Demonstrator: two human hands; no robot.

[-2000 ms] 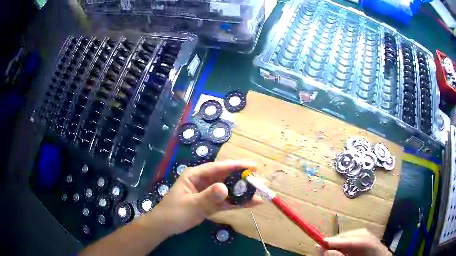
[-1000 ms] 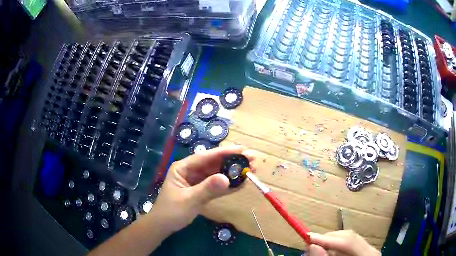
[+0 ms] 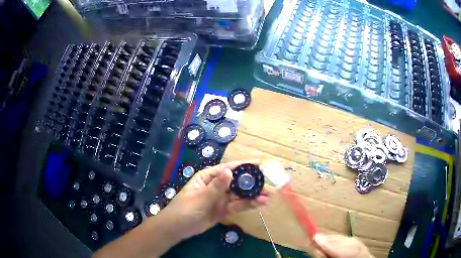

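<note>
My left hand point(image 3: 202, 201) holds one round black disc part point(image 3: 247, 181) by its edge, its pale grey centre facing me, above the cardboard's left part. My right hand point(image 3: 341, 247), cut off by the bottom edge, holds the cleaning brush point(image 3: 299, 207) by its red handle. The brush is blurred; its pale ferrule and yellowish bristles are just right of the disc and look apart from it. Loose black disc parts point(image 3: 224, 131) lie on the mat left of the cardboard. A thin metal shaft point(image 3: 268, 233) lies below the held disc, its lower end cut off.
The cardboard sheet point(image 3: 298, 121) bears bluish debris point(image 3: 321, 168), a heap of silvery ring parts point(image 3: 376, 155) and a slim dark tool point(image 3: 350, 223). A full blister tray point(image 3: 111, 101) is at left, a part-filled one point(image 3: 349, 65) at back right, stacked trays point(image 3: 177, 20) behind. Blue-handled pliers point(image 3: 432, 233) lie far right.
The brush bristles have moved off the held disc to the right and the brush is now blurred. The disc has turned to face me more squarely. The view has shifted slightly.
</note>
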